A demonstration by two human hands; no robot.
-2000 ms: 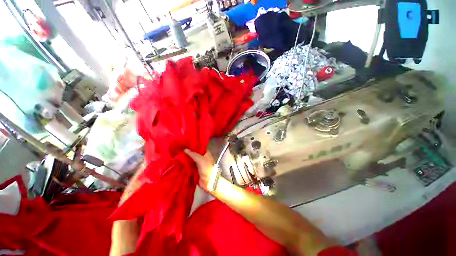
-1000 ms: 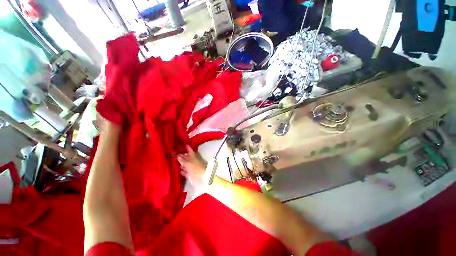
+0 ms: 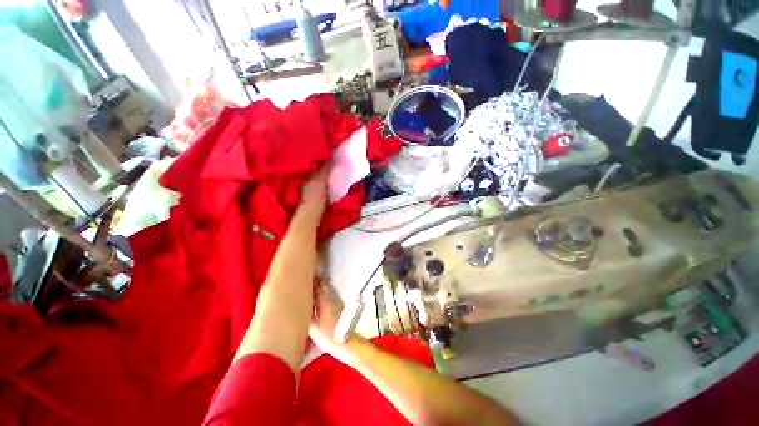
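Observation:
A large heap of red cloth [image 3: 266, 146] lies left of the sewing machine [image 3: 574, 258]. My left hand [image 3: 315, 185] reaches into the upper part of the heap, beside a white piece [image 3: 349, 166]; its fingers are hidden, so a grip cannot be told. My right hand [image 3: 327, 306] is low by the heap's right edge, next to the lamp [image 3: 349, 318], partly hidden behind my left forearm; its grip is unclear. A flat red piece [image 3: 404, 351] lies at the needle end of the machine.
Behind the machine are a grey-white scrap pile [image 3: 508, 137], a round metal-rimmed bowl [image 3: 426, 116] and thread cones [image 3: 559, 8] on a stand. More red cloth [image 3: 150, 333] spreads at the left. A thin pinkish tool [image 3: 634, 358] lies by the machine.
The gathered red bundle has gone down and spread on the left. My left hand has moved right and forward across the heap. My right hand has moved slightly down. The white piece now shows higher up.

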